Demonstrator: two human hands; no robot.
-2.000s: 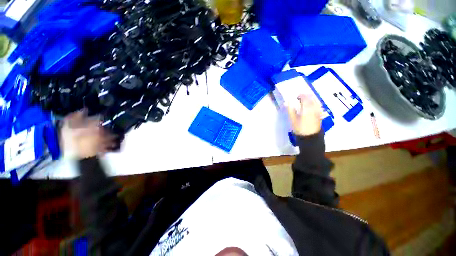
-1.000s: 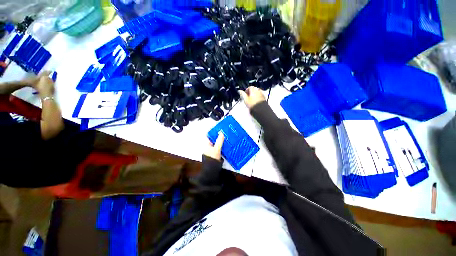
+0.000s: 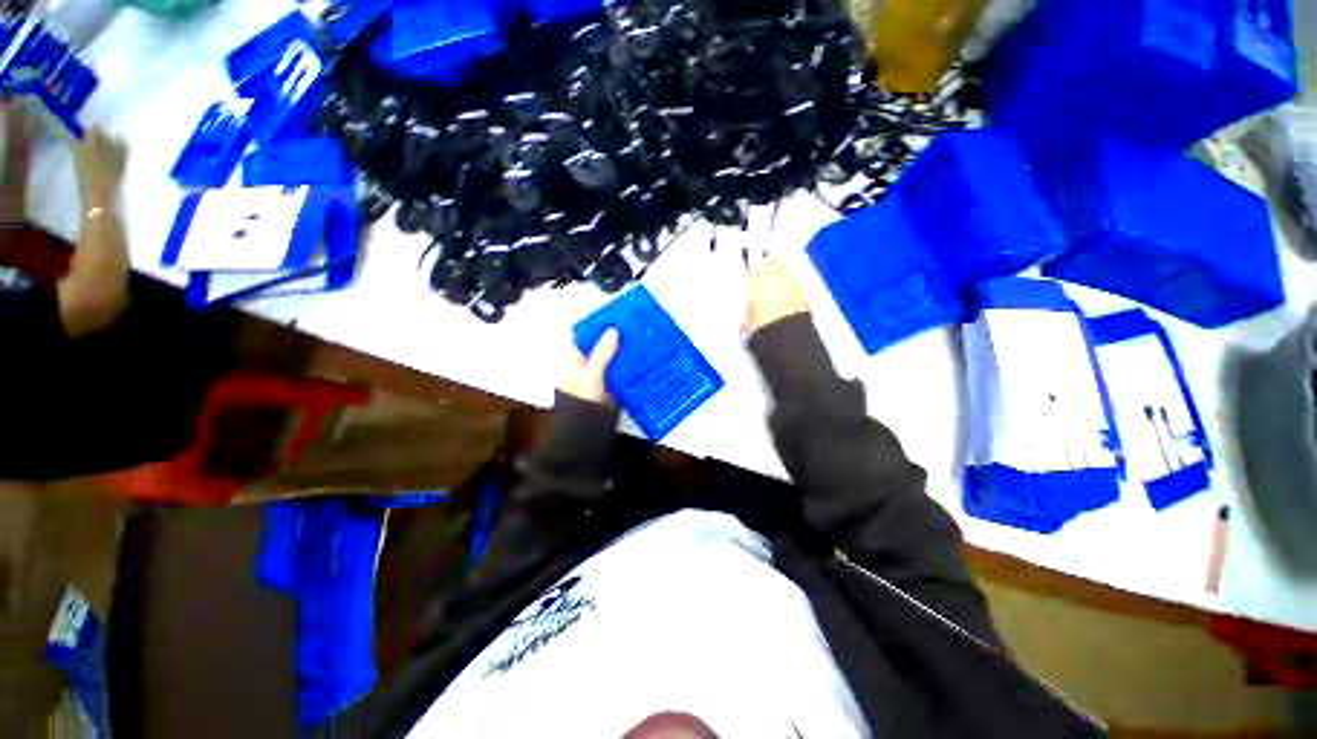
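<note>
A blue retail package [image 3: 657,368] lies at the table's front edge, its small printed text facing up. My left hand [image 3: 592,368] holds it by its left side, thumb on top. My right hand [image 3: 777,293] is to the right of the package, apart from it, over the white table. It is blurred, and thin dark and white bits show just above its fingers; whether it holds a cable I cannot tell. The large heap of black coiled cables [image 3: 607,137] with white ties lies behind both hands.
Blue package blocks [image 3: 1155,224] stand at the right, with a fanned stack of white-fronted packages [image 3: 1043,390] before them. A thin pinkish stick [image 3: 1218,549] and grey basin [image 3: 1278,448] are far right. More packages [image 3: 246,228] lie left, near another person's arm [image 3: 96,267].
Since a second ago my right hand has moved from the cable heap's edge towards me and to the right. My left hand still holds the blue package. The view has shifted slightly.
</note>
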